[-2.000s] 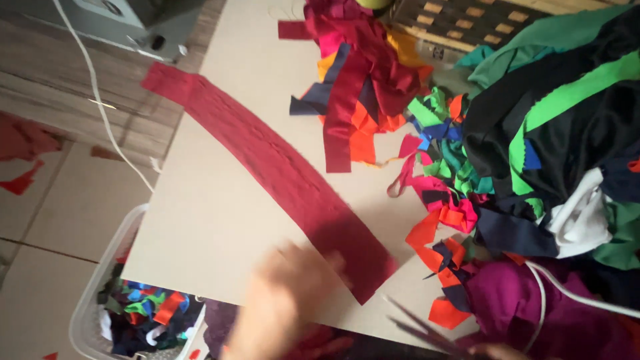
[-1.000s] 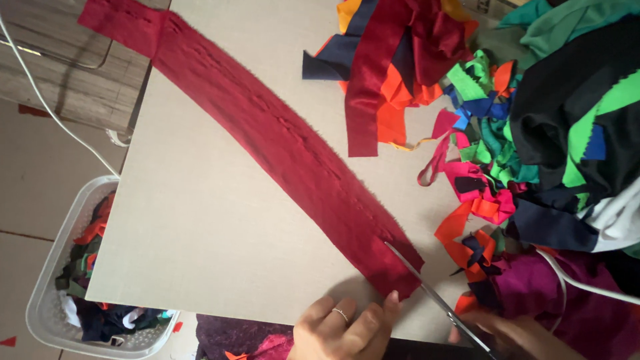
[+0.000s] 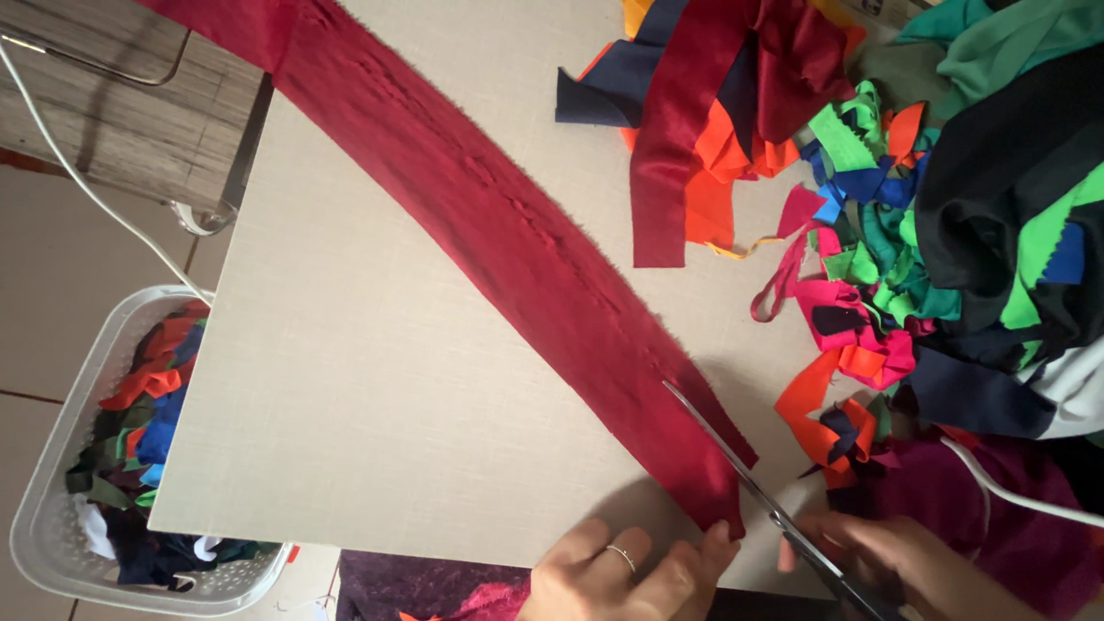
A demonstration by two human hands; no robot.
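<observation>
A long strip of dark red fabric (image 3: 509, 250) runs diagonally over the light tabletop, its upper right edge frayed, with a line of puckers along it. My left hand (image 3: 634, 569), a ring on one finger, pinches the strip's lower end near the table's front edge. In my right hand (image 3: 888, 552) is a pair of metal scissors (image 3: 779, 517). One blade lies over the red fabric and a cut runs up from the lower end, parting a narrow frayed piece (image 3: 711, 410) on the right. The other blade is hidden, and the handles are partly out of view.
Coloured fabric scraps (image 3: 880, 250) and larger black cloth (image 3: 1000, 172) lie on the right. Dark red, navy and orange pieces (image 3: 690, 129) are at the top. A white perforated plastic basket (image 3: 52, 483) of scraps stands below the table's left edge, near a white cord (image 3: 95, 194).
The scissors have cut into the strip's lower end, where a narrow edge piece now stands apart. Two seconds ago my left hand was blurred over the table; since one second ago it pinches the strip's end.
</observation>
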